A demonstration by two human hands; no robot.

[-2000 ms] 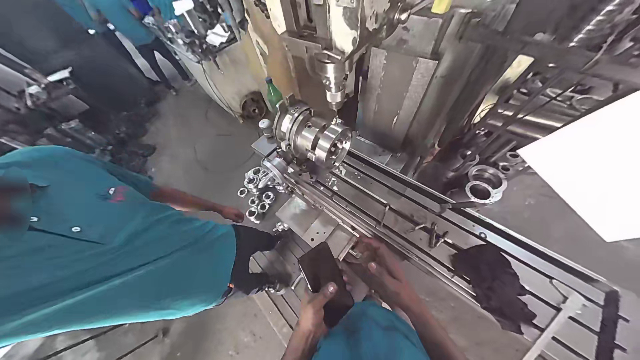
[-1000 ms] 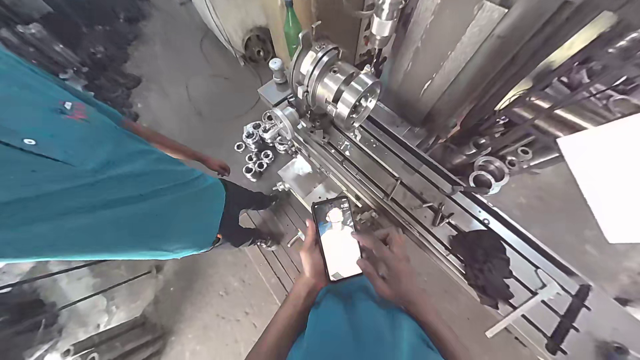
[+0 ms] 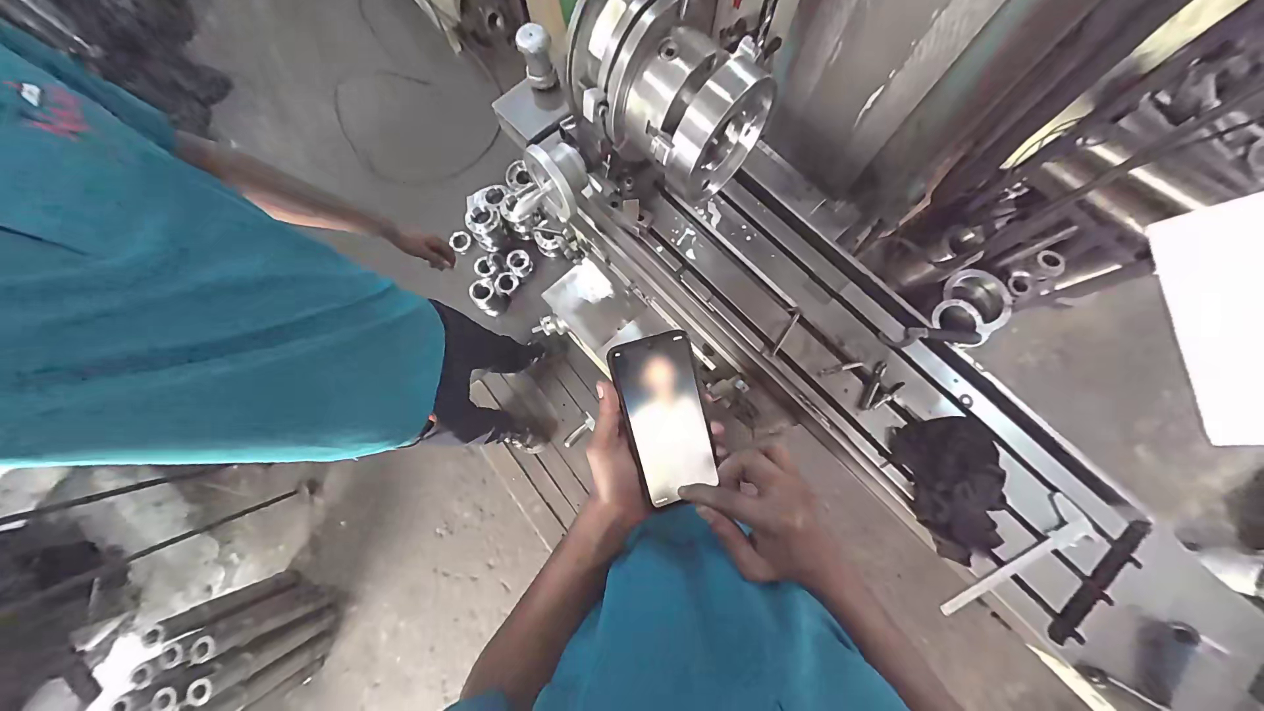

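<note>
My left hand [image 3: 614,459] holds a smartphone [image 3: 667,420] upright from its left side, with fingers behind it. The phone's screen is lit. My right hand [image 3: 770,509] is at the phone's lower right, a finger touching the bottom of the screen and the other fingers partly curled. Just beyond the phone lies the long slotted metal table [image 3: 839,336] of a machine tool. A round metal chuck or dividing fixture [image 3: 681,99] stands at its far end. Beside the handwheel [image 3: 556,181] are several machined metal rings [image 3: 506,262].
A co-worker in a teal shirt [image 3: 197,296] stands at the left, one hand [image 3: 427,249] near the rings. On the slotted table lie a dark cloth [image 3: 950,484], a T-shaped metal handle [image 3: 1022,563] and a black brush [image 3: 1098,583]. Metal tubes [image 3: 237,632] lie at the lower left.
The phone's screen was dark two seconds ago and is lit now. My right hand has moved down to the bottom of the screen. The view has tilted downward.
</note>
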